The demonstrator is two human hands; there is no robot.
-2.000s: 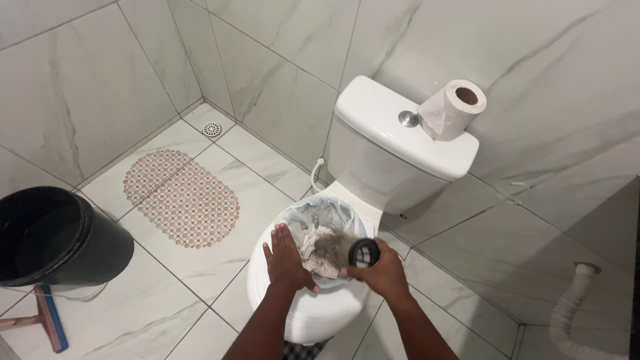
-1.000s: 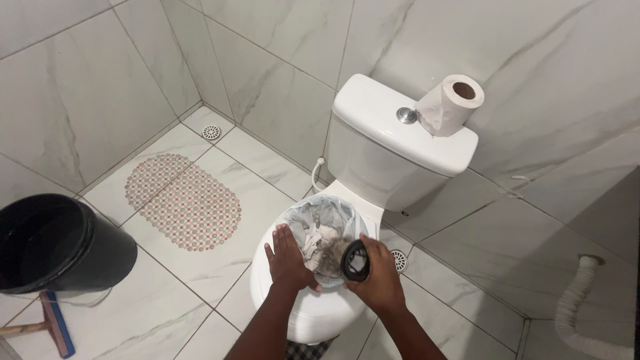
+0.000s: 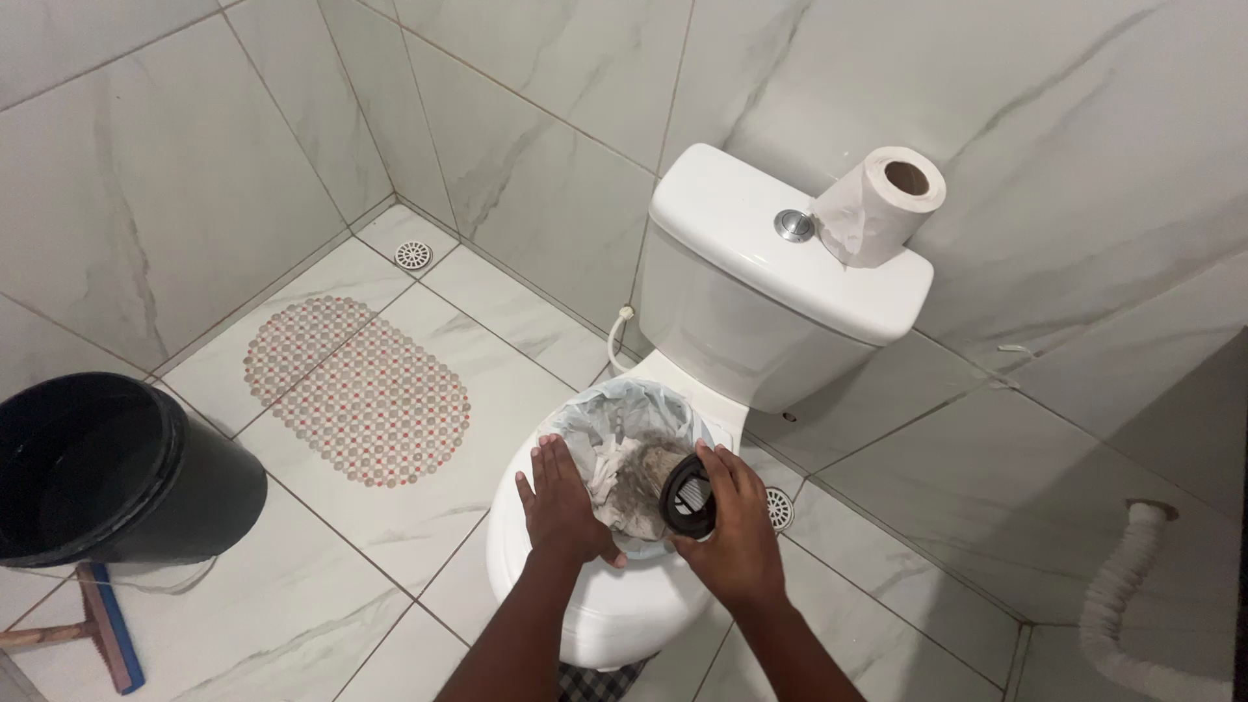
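A bin lined with a pale plastic bag rests on the closed white lid of the toilet. Crumpled paper and grey fluffy dust are inside it. My right hand grips a round black filter part by its rim, tilted over the bag, its dusty side against the grey fluff. My left hand lies with fingers spread on the bag's left edge and holds nothing. How much of the dust still clings to the part cannot be told.
Behind the bin stands the toilet tank with a toilet paper roll on top. At left are a black bucket, a floor squeegee and an oval bath mat. A corrugated pipe hangs at right.
My right hand has turned the black part, so its ring faces a little differently over the bag. The left hand stays at the bag's edge.
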